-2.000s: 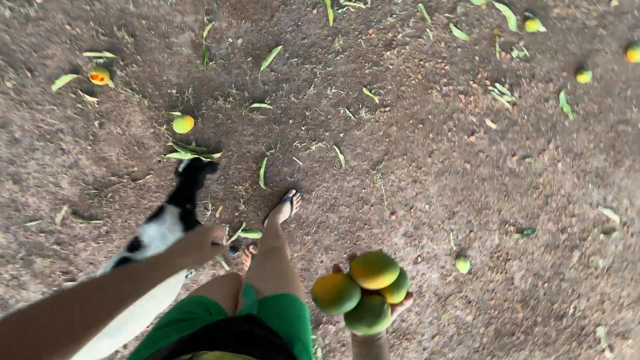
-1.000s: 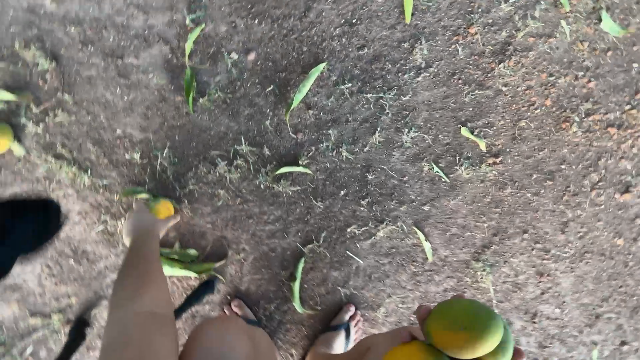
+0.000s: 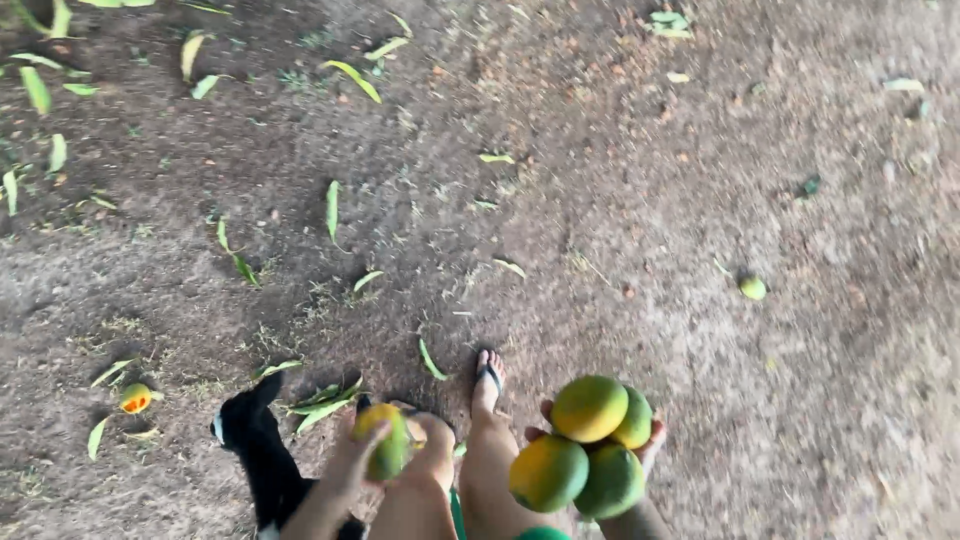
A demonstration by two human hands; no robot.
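Several green-and-yellow mangoes (image 3: 589,409) are heaped in my right hand (image 3: 651,450), its fingers showing around the fruit at the lower right. My left hand (image 3: 360,457) is closed around a single yellow-green mango (image 3: 388,442), blurred, in front of my legs. A gap separates the two hands. Below them on the ground are my feet, one of them in a dark flip-flop (image 3: 489,375). Green leaves (image 3: 322,403) lie just beyond my left hand.
A black-and-white animal (image 3: 259,442) stands close on my left. Beyond it, a mango with an orange opening (image 3: 136,398) lies on the dirt. Another small green fruit (image 3: 752,288) lies to the right. Fallen leaves (image 3: 352,80) are scattered over the bare ground.
My left hand, reaching down at a yellow fruit on the ground a second ago, is now raised with a mango in it. The right hand still holds its heap. The view has shifted widely.
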